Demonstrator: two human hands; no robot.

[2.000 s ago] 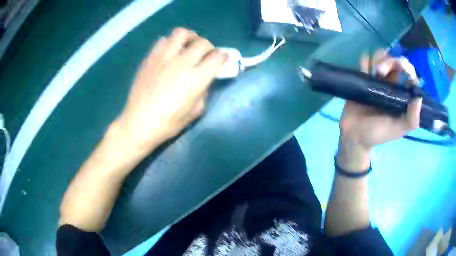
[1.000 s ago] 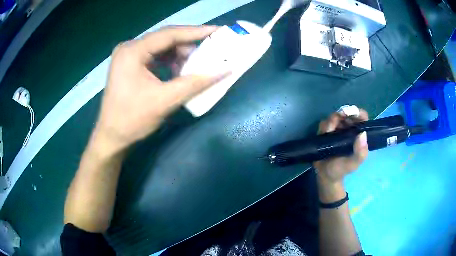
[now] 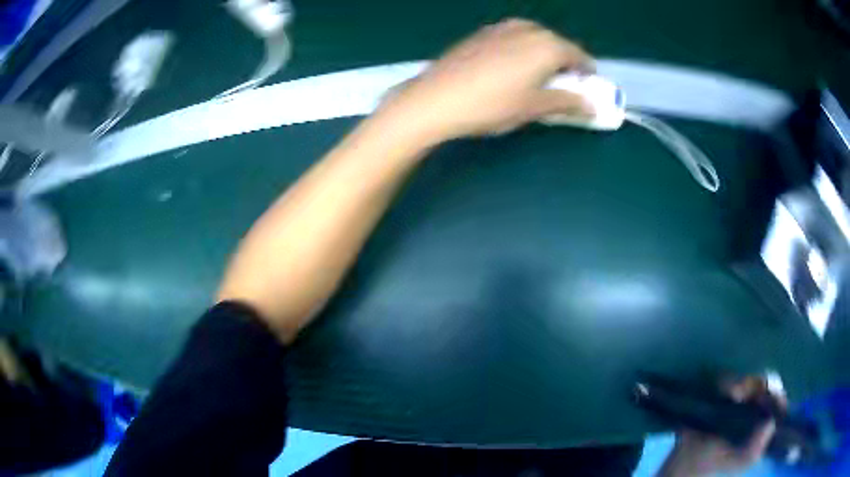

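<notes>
My left hand (image 3: 494, 79) is shut on a white plastic housing unit (image 3: 596, 101) over the long white stripe on the dark green surface. A thin pale cord loop (image 3: 685, 154) trails from the unit's right end. My right hand (image 3: 746, 433), low at the right and blurred, holds the black electric screwdriver (image 3: 699, 408), its bit end pointing left, away from the unit. A white wrap shows on a right-hand finger.
The screw feeder (image 3: 800, 261) stands at the right edge, blurred. More white corded units (image 3: 142, 63) lie at the upper left beyond the white stripe (image 3: 252, 110). A greyish object (image 3: 33, 238) is at the left edge. A dark shape, unclear, fills the lower left corner.
The view has turned left. My left hand has carried the unit away from me to the white stripe. My right hand still holds the screwdriver, now lower right in the picture.
</notes>
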